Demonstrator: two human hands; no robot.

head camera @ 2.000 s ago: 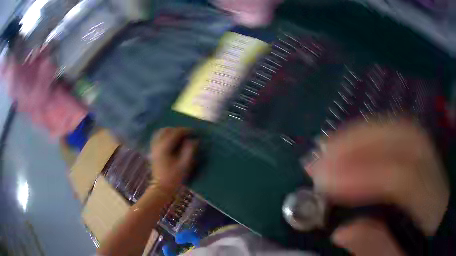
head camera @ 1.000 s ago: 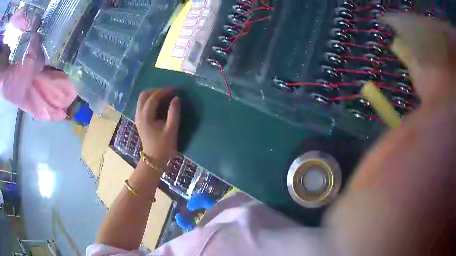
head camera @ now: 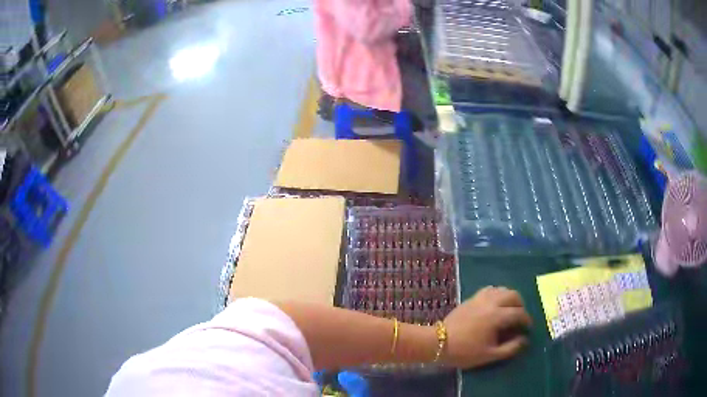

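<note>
My left hand (head camera: 490,329) rests palm down on the green bench mat (head camera: 500,273), near its left edge. Its fingers are loosely curled, with a gap to the thumb, and no object shows in it; the underside is hidden. My right hand is not in view. Right of my left hand, a clear tray with a row of small round dark components (head camera: 620,350) is cut off by the lower right of the picture. A white printed label sheet (head camera: 593,304) on yellow backing lies just behind it.
Clear ribbed trays (head camera: 543,182) lie behind my hand. Left of the bench, a tray of components (head camera: 399,260) stands beside cardboard sheets (head camera: 291,244). A pink fan (head camera: 686,221) is at the right. A person's pink sleeve (head camera: 360,58) shows at the back, beside the grey floor.
The view has swung left, showing more floor and side trays. My right hand and the round holding fixture have left the picture. My left hand still rests on the mat.
</note>
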